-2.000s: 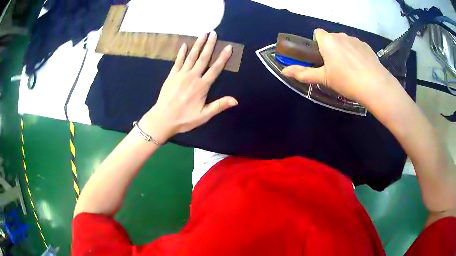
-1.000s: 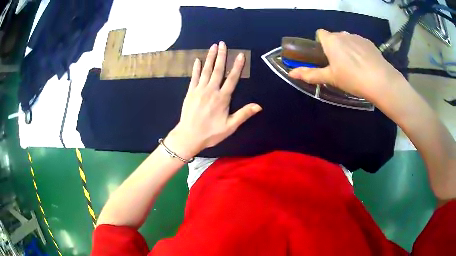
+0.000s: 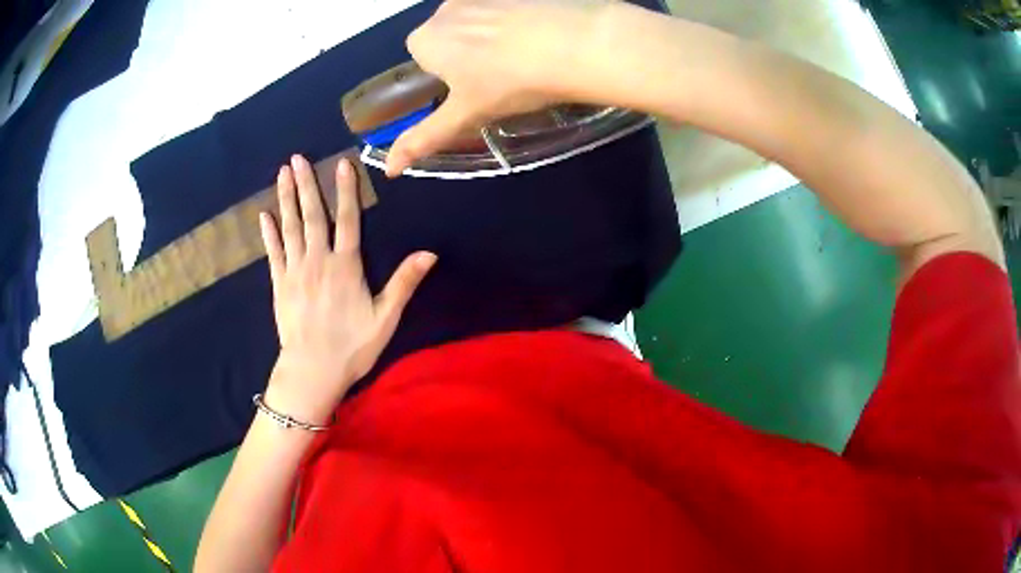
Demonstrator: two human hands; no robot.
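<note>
A dark navy garment piece [image 3: 504,241] lies spread on the white table cover. A tan-brown L-square [image 3: 190,269] lies flat on it, its short arm at the left beside a white cut-out. My left hand [image 3: 325,297] lies flat, fingers apart, with its fingertips on the right end of the L-square and the palm on the cloth. My right hand [image 3: 481,67] grips the brown handle of the steam iron [image 3: 549,140]. The iron's pointed tip is at the upper right end of the square; its rear is partly hidden by my forearm.
Other navy pieces [image 3: 95,67] lie at the upper left, with a dark cord hanging at the left edge. A beige board [image 3: 739,151] is at the right. Green floor [image 3: 739,325] shows beyond the table's front and right edges.
The view has turned and shifted. The iron in my right hand has moved left over the cloth, closing the gap to the L-square's end. My left hand remains on the square.
</note>
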